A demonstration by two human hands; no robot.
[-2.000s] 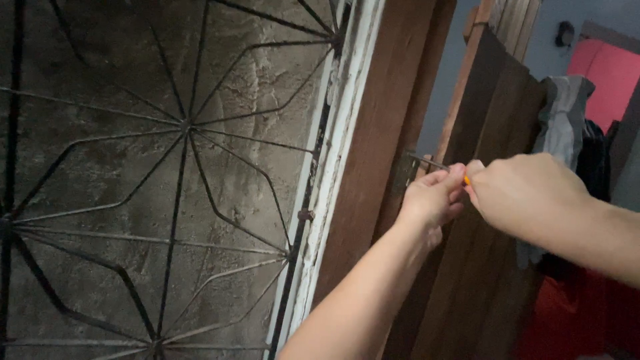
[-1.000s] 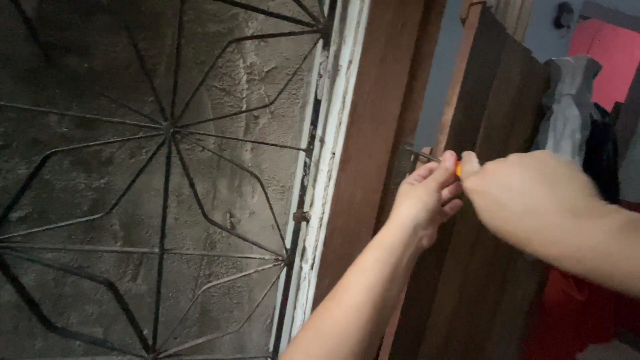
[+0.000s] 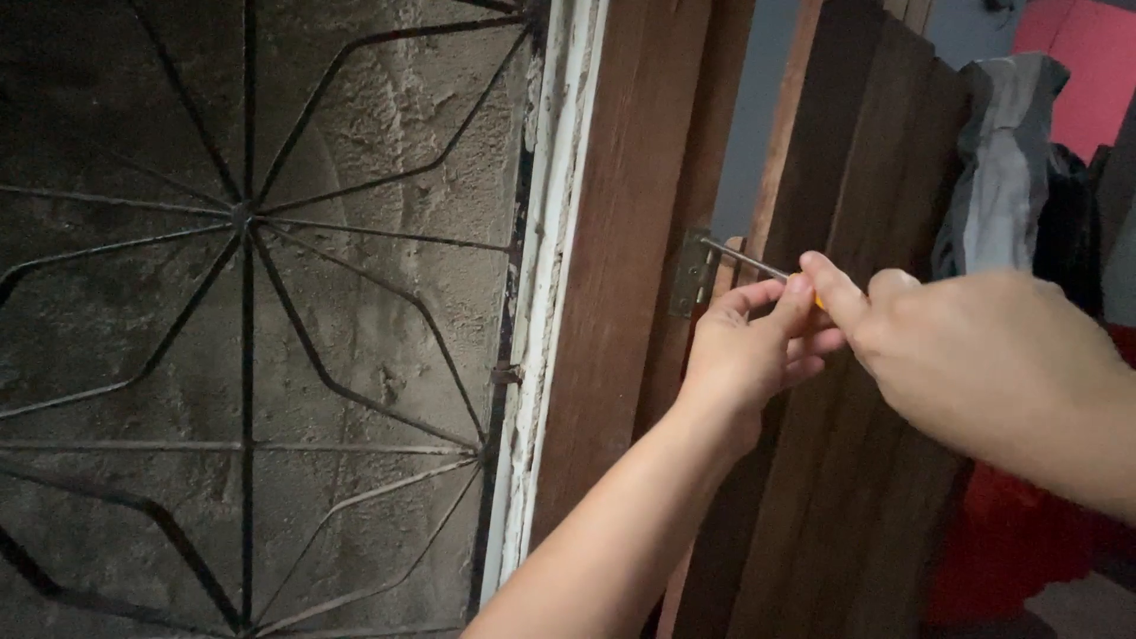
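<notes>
A screwdriver [image 3: 750, 257] with a thin metal shaft and an orange handle points left, its tip at the upper part of a metal hinge [image 3: 690, 277]. The hinge sits on the wooden door frame [image 3: 635, 231], beside the edge of a wooden door [image 3: 852, 266]. My right hand [image 3: 967, 346] is closed around the handle, which it mostly hides. Just left of it, my left hand [image 3: 754, 346] has its thumb and fingertips on the front of the handle by the shaft; its other fingers are loosely bent below.
A black metal grille [image 3: 244, 311] stands before a rough wall on the left, edged by a white painted strip [image 3: 555, 177]. Grey cloth [image 3: 1003, 169] and dark cloth hang behind the door. Red material [image 3: 1012, 532] lies lower right.
The screwdriver stays at the hinge with both hands on it. My right hand has changed its pose on the handle, its index finger now extended toward the shaft. The view has shifted slightly.
</notes>
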